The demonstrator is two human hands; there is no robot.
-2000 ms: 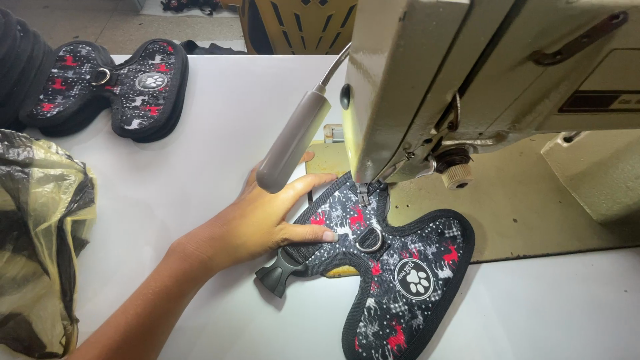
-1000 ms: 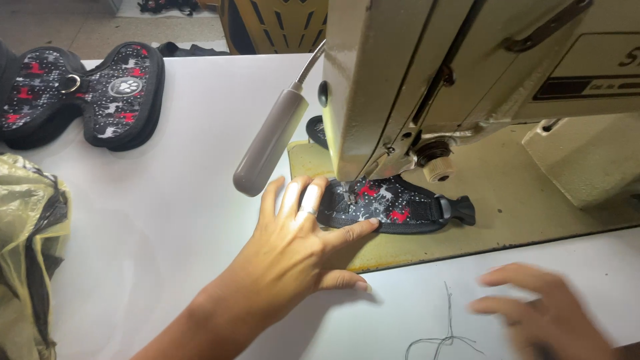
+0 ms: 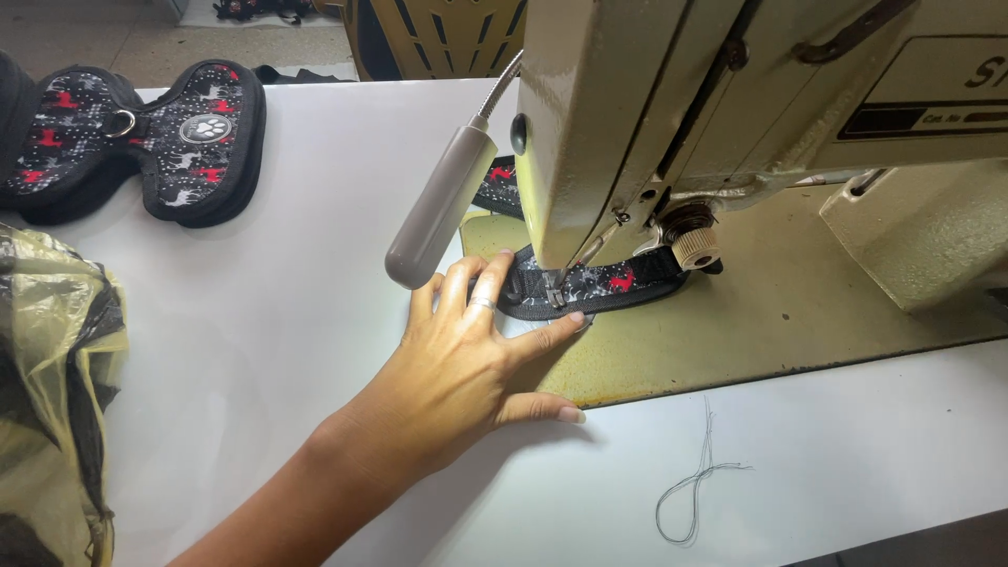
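My left hand (image 3: 465, 358) lies with spread fingers on the near left edge of a pet harness (image 3: 587, 282), patterned with red and white deer on black. The harness runs under the presser foot (image 3: 554, 293) of a sewing machine (image 3: 630, 118); another part of it shows behind the machine head, and its middle is hidden there. A ring sits on one finger. The index fingertip touches the black binding close to the foot, while the thumb rests apart near the bed plate's edge. My right hand is out of view.
A grey lamp (image 3: 442, 206) on a flexible neck hangs left of the machine head. Stacked harness pieces (image 3: 209, 153) lie at the upper left, above a yellowish plastic bag (image 3: 59, 378). Loose dark thread (image 3: 697, 480) lies on the white table (image 3: 260, 331) at the front right.
The harness has been turned under the machine since the oldest frame. My right hand, at the lower right one second ago, has left the view. My left hand stays at the harness.
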